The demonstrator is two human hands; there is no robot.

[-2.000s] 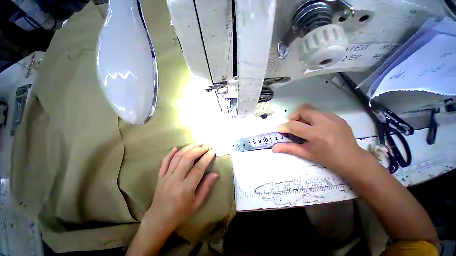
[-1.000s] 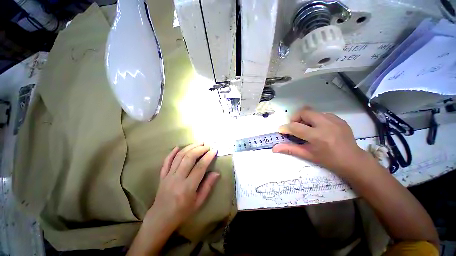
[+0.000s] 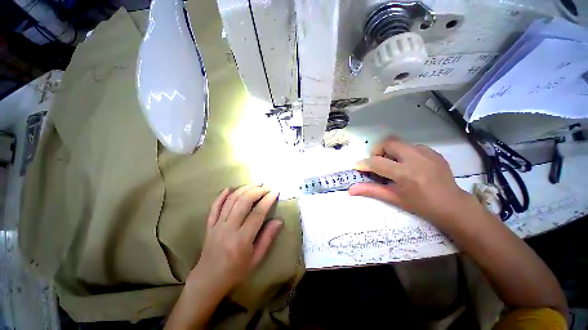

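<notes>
Khaki fabric [image 3: 109, 174] is spread over the left part of the white machine table [image 3: 400, 238]. My left hand [image 3: 238, 225] lies flat on the fabric, palm down, its fingertips near the right edge under the bright light. My right hand [image 3: 409, 174] holds a short steel ruler [image 3: 332, 182] between thumb and fingers. The ruler lies level, its left end just right of my left fingertips, in front of the needle area [image 3: 293, 129]. Glare washes out the fabric edge there, so contact between ruler and cloth cannot be told.
The white machine head [image 3: 316, 64] stands above, with a white tension dial [image 3: 401, 58]. A white lamp [image 3: 173, 90] hangs over the fabric. Black-handled scissors [image 3: 509, 174] lie at the right beneath paper notes [image 3: 535, 84]. More khaki cloth [image 3: 429, 283] hangs below the table edge.
The camera view has shifted slightly. Both hands and the ruler keep nearly the same places, and the fabric has not visibly moved.
</notes>
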